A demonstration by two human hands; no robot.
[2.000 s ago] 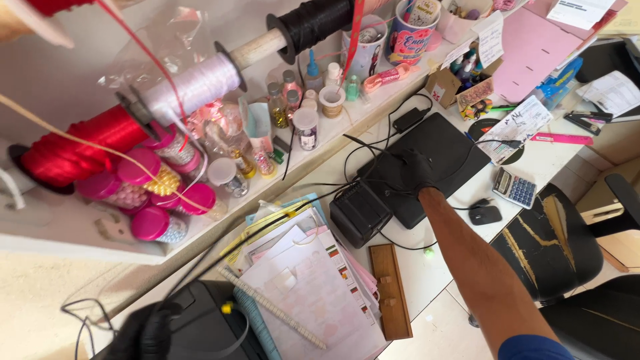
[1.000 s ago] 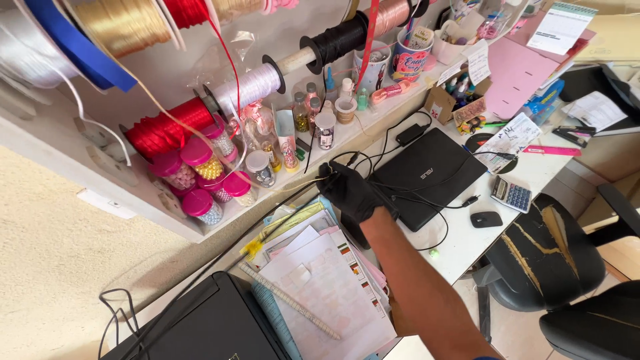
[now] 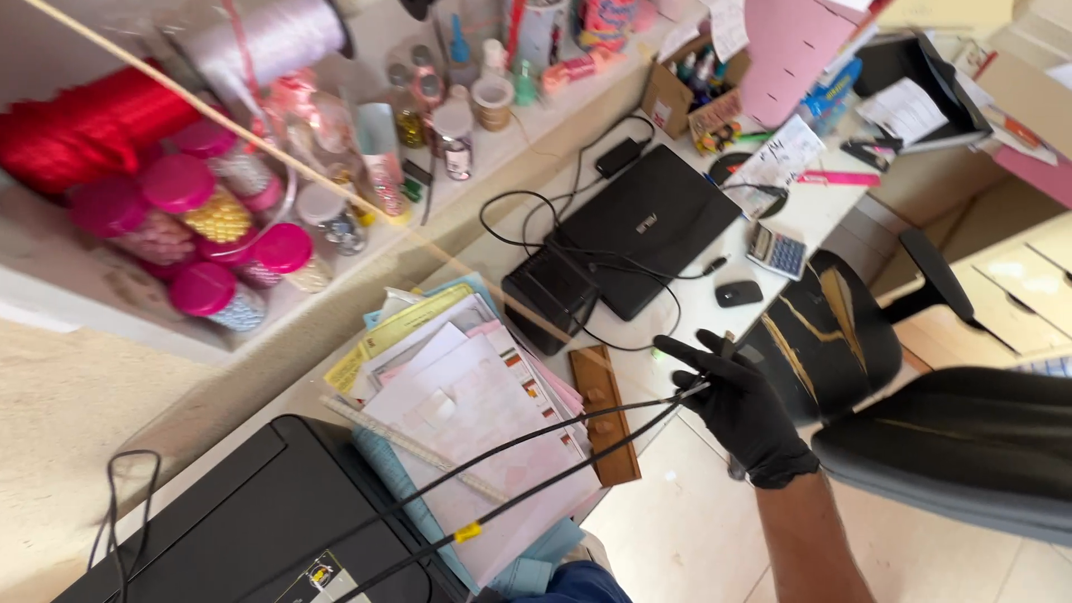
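My right hand [image 3: 737, 402], in a black glove, is raised over the desk's front edge at centre right. Between its fingers it holds the ends of black cables [image 3: 536, 444], which run down left across the papers and over a black printer [image 3: 251, 494]. One cable bears a yellow tag [image 3: 467, 532]. Behind the hand, a closed black laptop [image 3: 649, 226] lies on the desk, with a black box-shaped device [image 3: 550, 293] and loose cables beside it. My left hand is out of view; blue cloth shows at the bottom edge.
A paper stack [image 3: 469, 419] lies beside a wooden block [image 3: 605, 414]. A mouse [image 3: 739, 293] and calculator [image 3: 777, 249] sit near the desk edge. Above, a shelf [image 3: 469, 188] holds pink-lidded jars and ribbon spools. Black chairs [image 3: 955, 444] stand at right.
My right hand has moved from over the laptop, past the black device, to the desk's front edge, drawing the cables across the papers. The dark-gloved left hand seen two seconds ago is gone from view.
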